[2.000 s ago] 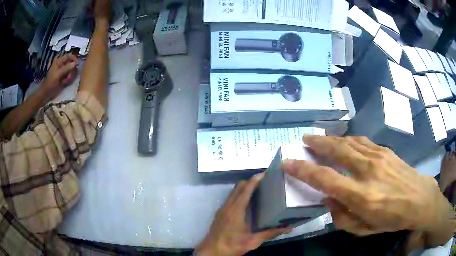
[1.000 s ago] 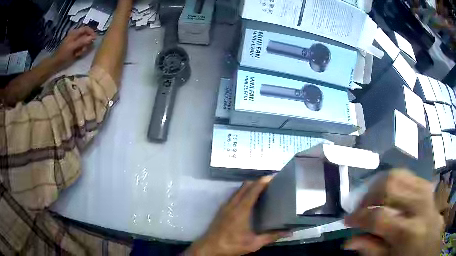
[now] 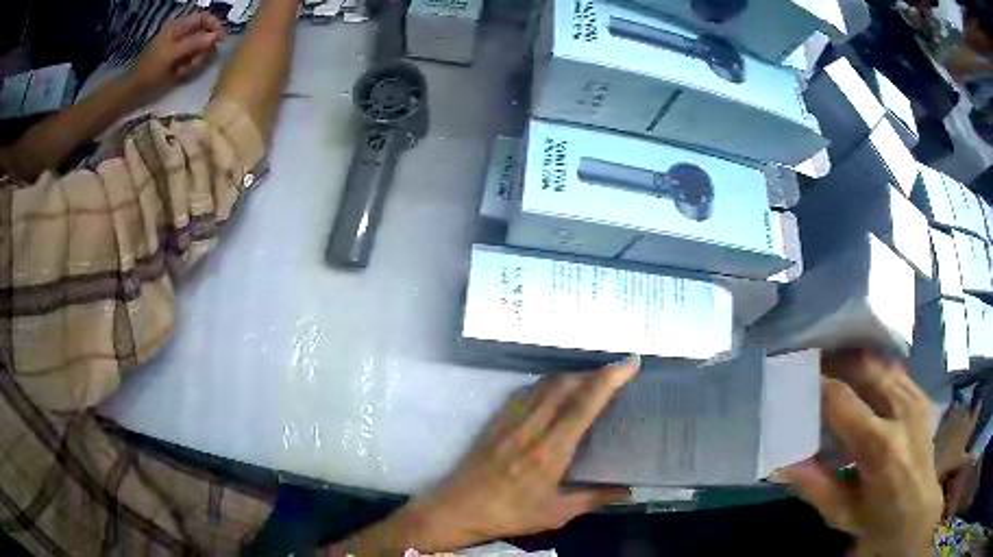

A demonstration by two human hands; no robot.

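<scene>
A grey-sided retail box [image 3: 681,419] lies at the table's front edge, its printed side up. My left hand [image 3: 534,457] rests on its left end, fingers spread over the top. A white end flap [image 3: 788,413] sticks out at its right end. My right hand [image 3: 877,446] is at that end, fingers bent around the flap area; its exact contact is hard to tell. Just behind lies a box with a text side up [image 3: 593,302]. A pale blue box with a fan picture [image 3: 653,201] lies behind that.
A dark grey mini fan [image 3: 367,180] lies left of the boxes. A small box [image 3: 443,31] is behind it. Closed boxes [image 3: 893,292] stand at right. A neighbour's plaid sleeve [image 3: 120,239] and hands are at left. More open boxes lie at the back.
The held box, earlier with its end facing me, now lies flat with its printed side up and its end pointing right. My left hand has spread over it. The view has shifted.
</scene>
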